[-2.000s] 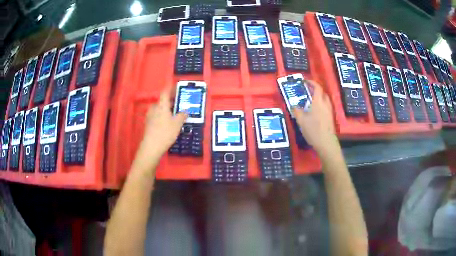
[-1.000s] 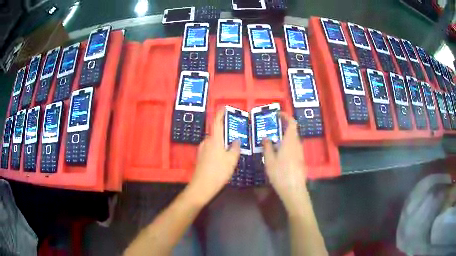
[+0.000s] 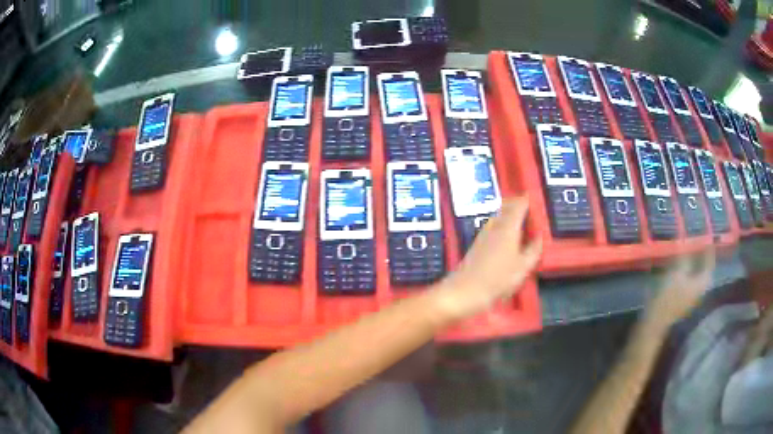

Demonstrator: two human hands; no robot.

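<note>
Mobile phones with lit blue screens and dark keypads sit in the red middle phone tray [image 3: 225,335], four in the back row and four in front. My left hand [image 3: 496,263] reaches across to the rightmost front phone [image 3: 473,180] and overlaps its lower right side. I cannot tell whether it grips this phone or only lies over it. My right hand [image 3: 685,280] is blurred, near the front edge of the right phone tray [image 3: 627,254]. No phone shows in it, and its fingers are unclear.
The right tray holds two rows of lit phones. The left tray [image 3: 157,339] holds several, one turned sideways [image 3: 80,146] at its back; another loaded tray [image 3: 42,339] is farther left. Two unlit phones [image 3: 264,63] [image 3: 381,34] lie sideways beyond the middle tray.
The two phones held together now sit in the middle front pockets. My left hand has moved right and my right hand farther right. The left tray now has fewer phones, and the view has shifted.
</note>
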